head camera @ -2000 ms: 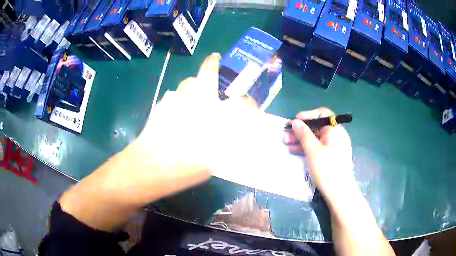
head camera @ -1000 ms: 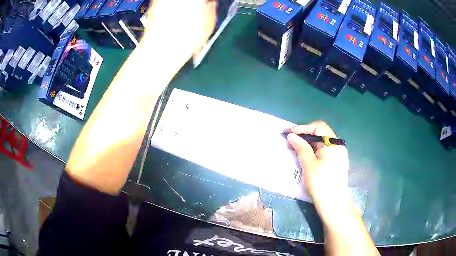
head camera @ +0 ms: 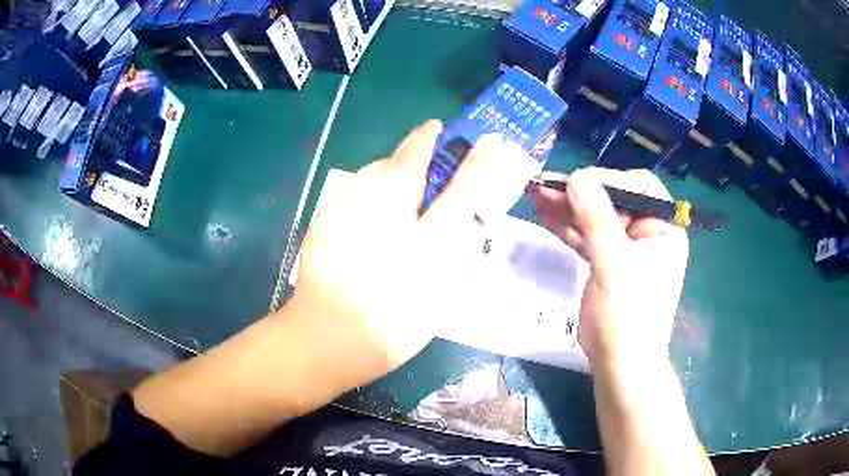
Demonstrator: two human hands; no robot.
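My left hand (head camera: 372, 251) holds a blue printed retail box (head camera: 521, 107), tilted, above the white sticker sheet (head camera: 531, 279). The box's white end faces my right hand. My right hand (head camera: 619, 232) holds a slim dark pen-like tool with a yellow band (head camera: 642, 203). The tool's tip is at the box's white end. Whether a sticker is on the tip cannot be seen. My left hand covers part of the sheet and the box's lower side.
A row of blue boxes (head camera: 675, 79) stands at the back right. More boxes (head camera: 265, 46) stand at the back left. One box (head camera: 126, 144) lies at the left on the green bench top (head camera: 233, 186). A clear plastic piece (head camera: 475, 402) lies at the front edge.
My left hand has come back from the back left with a blue box, now over the sheet. My right hand has lifted from the sheet and moved the tool up to the box.
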